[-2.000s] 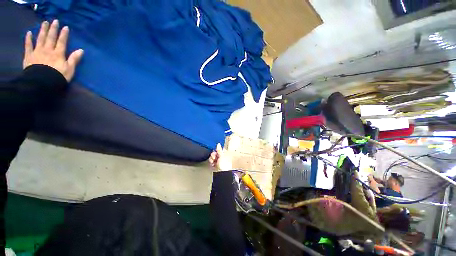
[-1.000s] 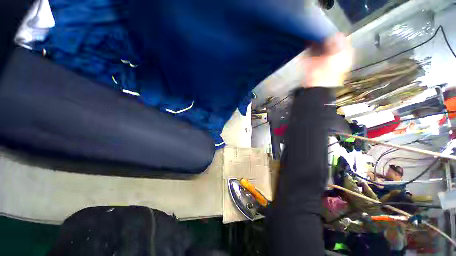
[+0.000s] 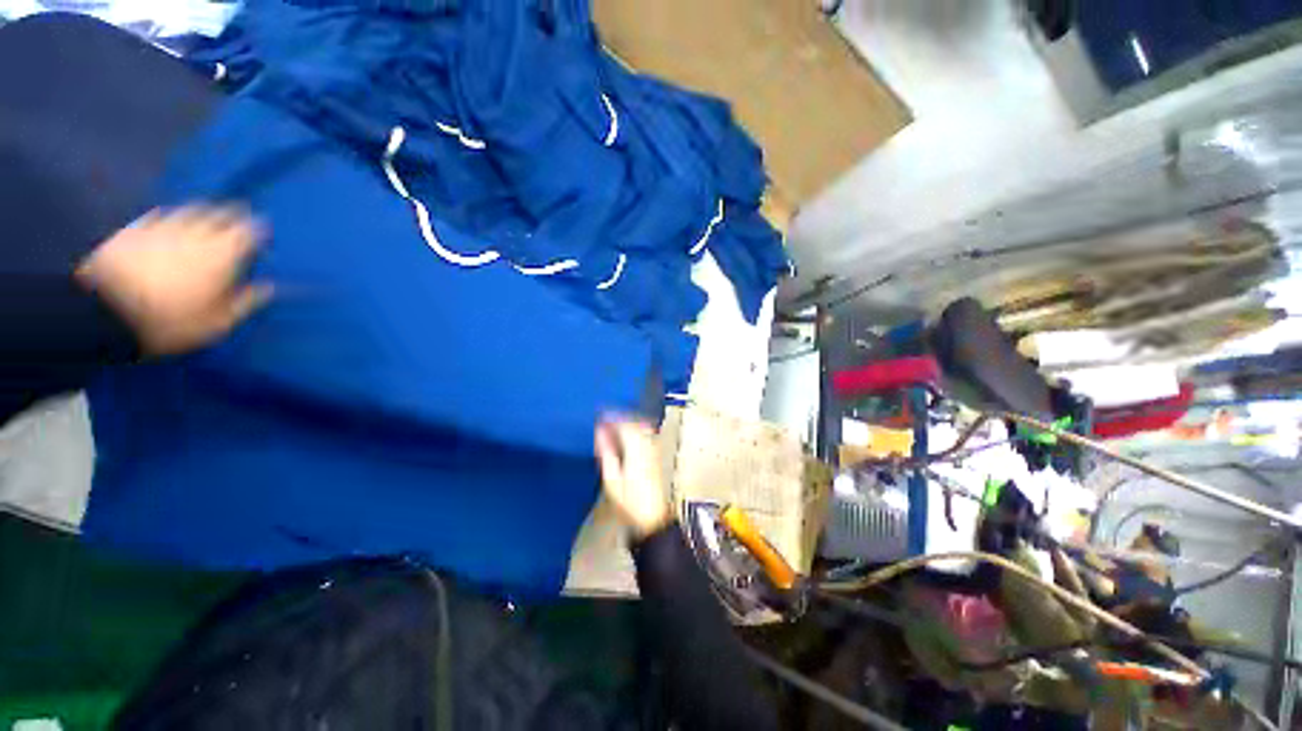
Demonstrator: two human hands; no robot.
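A royal-blue garment (image 3: 386, 343) lies over the dark padded board (image 3: 86, 143) and hangs over its near edge towards my lap. My left hand (image 3: 179, 279), slightly blurred, rests on the cloth at the left with its palm down. My right hand (image 3: 631, 471) is at the garment's right end, its fingers at the cloth edge; whether they pinch it is unclear. The steam iron (image 3: 750, 550), with an orange-yellow handle, stands on the tan pad (image 3: 735, 464) just right of my right hand.
A crumpled blue garment pile (image 3: 571, 157) with white piping lies beyond the board. A brown cardboard sheet (image 3: 757, 86) is behind it. A tan hose (image 3: 942, 564) runs right from the iron. Cluttered shelves and cables fill the right side.
The blue cloth my right hand held up at the far side now lies across the board and over its near edge. My right hand has come down beside the iron; my left hand has come into view.
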